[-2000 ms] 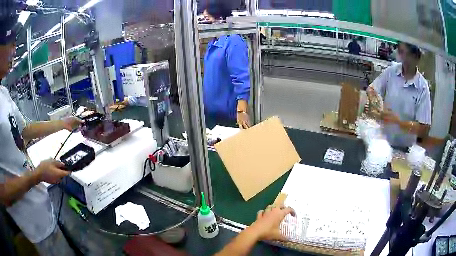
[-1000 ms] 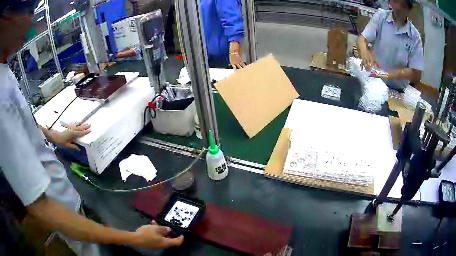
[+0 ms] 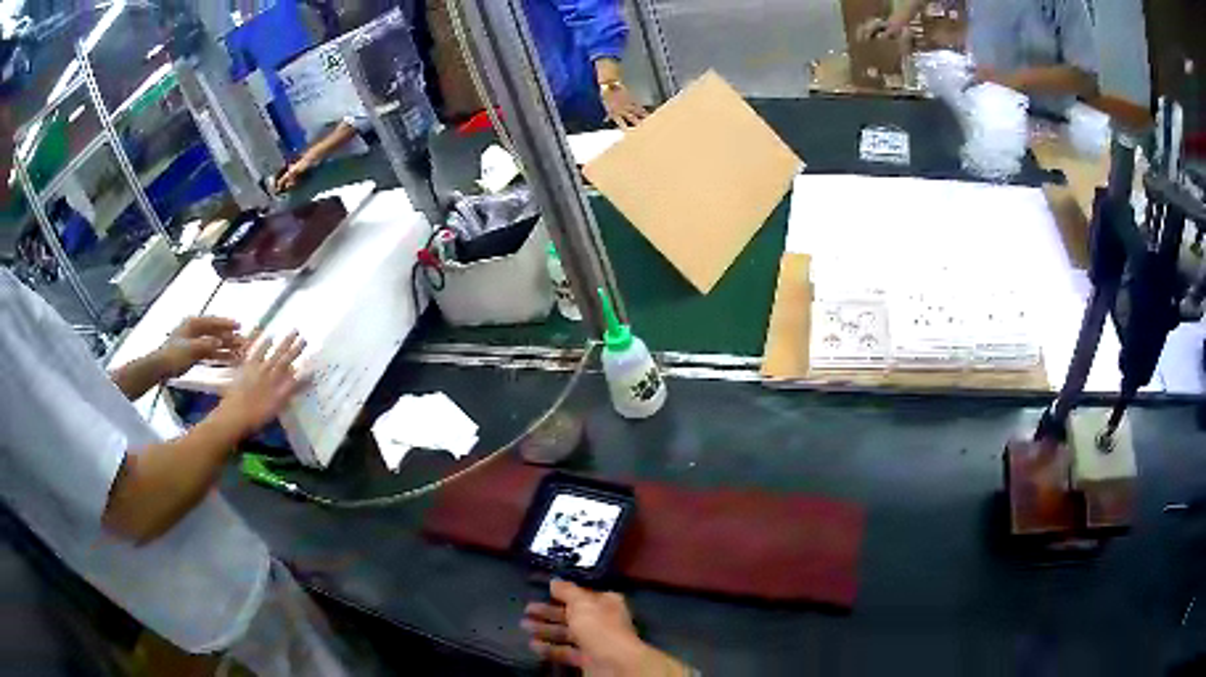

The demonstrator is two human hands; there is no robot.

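Note:
A black square LED work light [image 3: 577, 529] with a pale, dotted face lies face up on the long red-brown board [image 3: 741, 540]. My left hand [image 3: 595, 628] is at the bottom centre, at the lamp's near edge. Its fingers are apart, and one fingertip meets or nearly meets the housing; contact is unclear. My right hand is not in view. The press [image 3: 1118, 284] stands at the right over red-brown blocks and a cream-white block [image 3: 1102, 459].
A white bottle with green nozzle [image 3: 636, 380], crumpled white scrap [image 3: 423, 430] and thin hose [image 3: 463, 483] lie behind the board. The lens stack [image 3: 926, 311] is at back right, a tilted cardboard sheet [image 3: 701, 179] behind. A person's hands [image 3: 251, 370] are at left.
The view has tilted down and turned slightly. My left hand has left the lens stack and reached the lamp. The neighbour set the lamp on the board and withdrew the hand.

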